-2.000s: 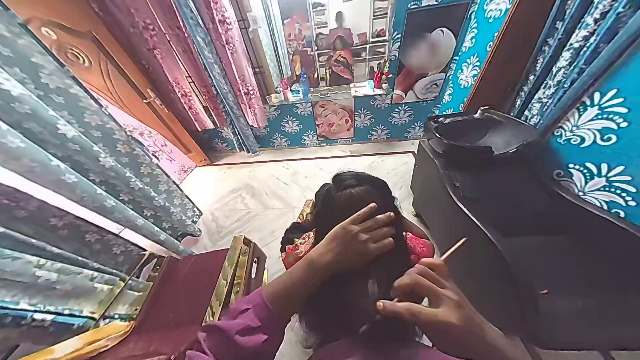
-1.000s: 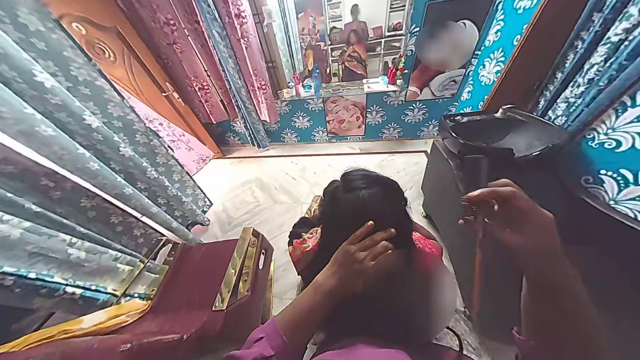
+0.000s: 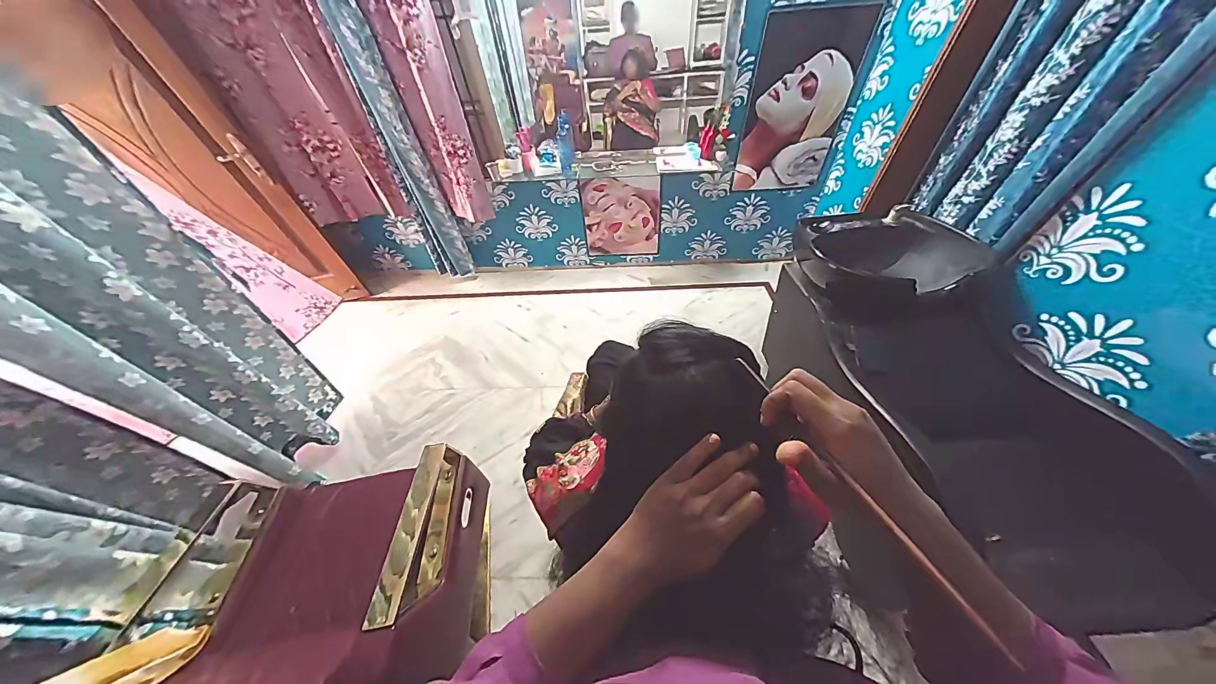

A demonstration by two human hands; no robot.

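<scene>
A seated person's long dark hair (image 3: 665,427) fills the middle of the head view, seen from behind. My left hand (image 3: 693,513) lies on the back of that hair, its fingers slightly spread; whether it pinches any strands cannot be told. My right hand (image 3: 826,437) is at the right side of the head, shut on a thin stick-like tool (image 3: 921,556). One end of the tool meets the hair near the crown, and its long part runs down along my right forearm. A red patterned garment (image 3: 568,480) shows at the person's shoulder.
A black shampoo basin (image 3: 893,252) and dark reclined chair (image 3: 1026,475) stand at the right. A maroon bench with gold trim (image 3: 323,551) is at lower left, near grey floral curtains (image 3: 180,256). Ahead are a mirror (image 3: 617,76) and a counter (image 3: 608,163) with bottles.
My right hand has come from the right, away from the head, back to the hair with the tool. My left hand stays on the hair.
</scene>
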